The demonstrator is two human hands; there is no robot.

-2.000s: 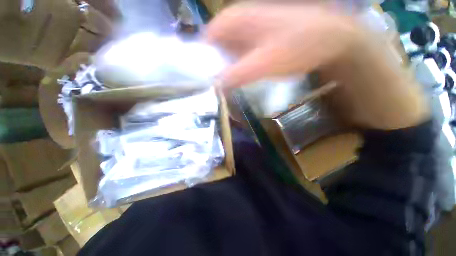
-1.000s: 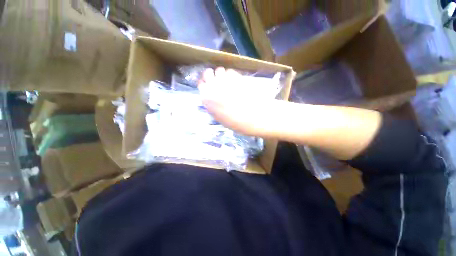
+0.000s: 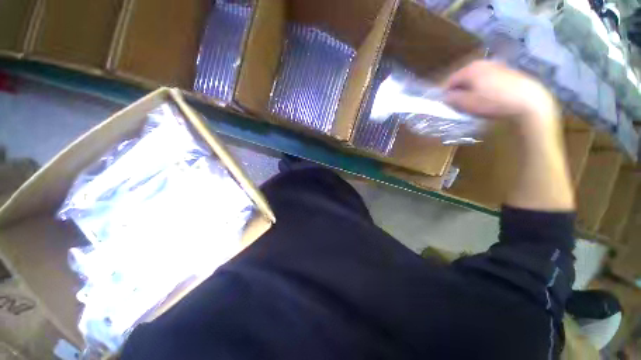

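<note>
My right hand is bare and grips a shiny clear poly-bagged part by its end. The bag hangs over an open packing carton in the row, above ribbed clear-wrapped contents. The small open carton rests tilted against my body at the left, filled with shiny bagged parts. My left hand is not in view.
More deep brown cartons stand side by side along a green edge, some with ribbed silvery-lilac contents. Rows of white and black moulded parts lie beyond. A shoe-like black and white thing shows at lower right.
My right hand has left the small carton with a bagged part and moved right over the carton row. The small carton has shifted left and tilted, and the view has turned towards the row.
</note>
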